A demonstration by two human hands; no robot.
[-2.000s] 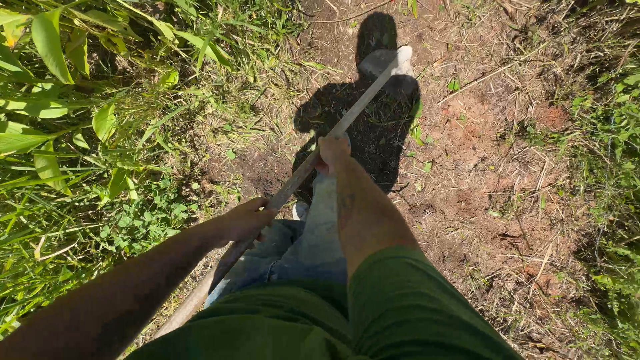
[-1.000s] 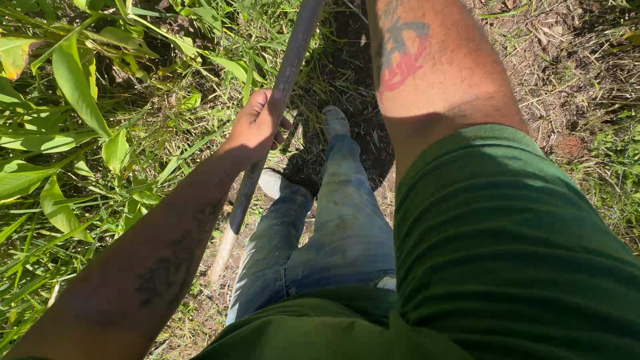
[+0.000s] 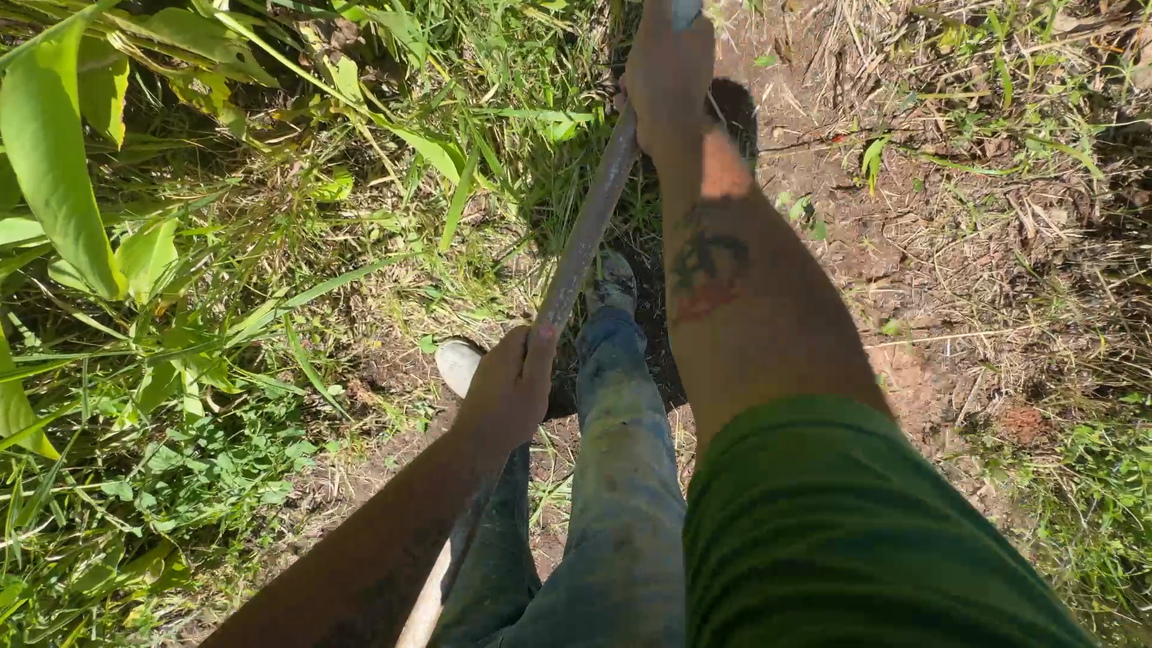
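A long wooden tool handle [image 3: 585,238] runs aslant from the top middle down to the bottom, passing in front of my left leg. My right hand [image 3: 669,81] is closed round its upper part at the top edge of the view. Lower down, my left hand [image 3: 510,382] grips the same handle, above my left shoe. Just a bit of a pale, greyish part [image 3: 686,11] shows beyond my right hand; the tool's head cannot be made out.
Tall grass and broad-leaved plants [image 3: 63,162] crowd the left side. Bare reddish soil [image 3: 837,225] with dry stalks lies to the right, bordered by low weeds [image 3: 1080,504]. My shoes [image 3: 459,364] stand on the ground between them.
Two seconds ago the handle reached forward with a pale head at its far end; that head is now out of clear sight. My right hand has moved farther from my body.
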